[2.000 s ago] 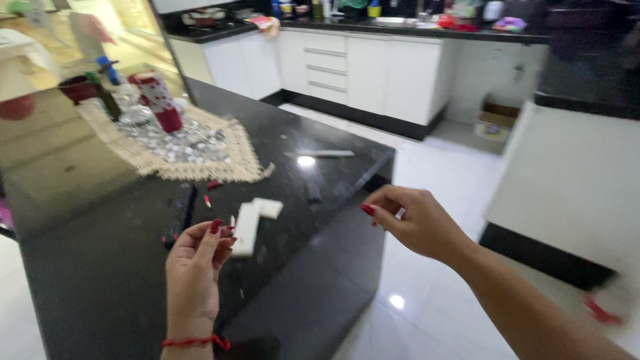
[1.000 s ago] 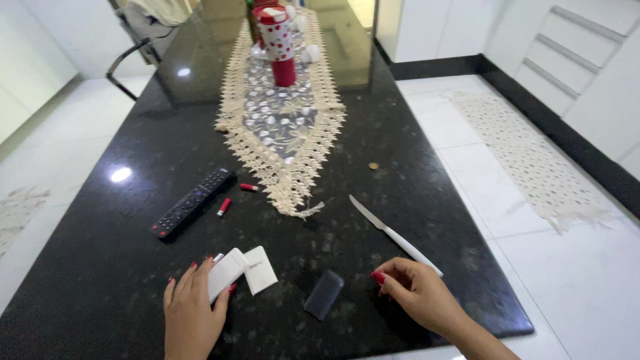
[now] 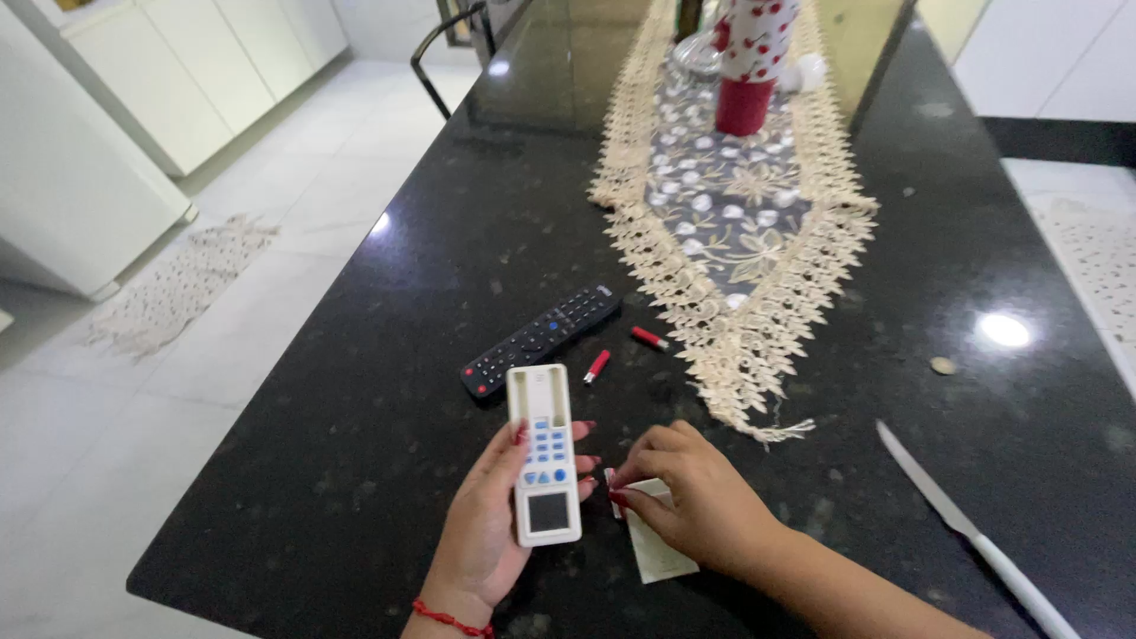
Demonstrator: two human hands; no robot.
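Observation:
My left hand holds a white remote control with blue buttons, a small dark screen and two exposed slots at its far end. My right hand pinches a small red and white item whose kind I cannot tell, over a flat white cover-like piece on the table. Two red batteries lie beyond the hands, beside a black remote control. A table knife with a white handle rests to the right.
A lace-edged table runner lies along the black stone table. On it stands a red and white tumbler with a cherry pattern. A coin is at the right. A chair stands beyond the left edge.
The white remote control now shows its buttons upward in my left hand. My right hand has moved left, from beside the knife to the flat white piece. The view has shifted.

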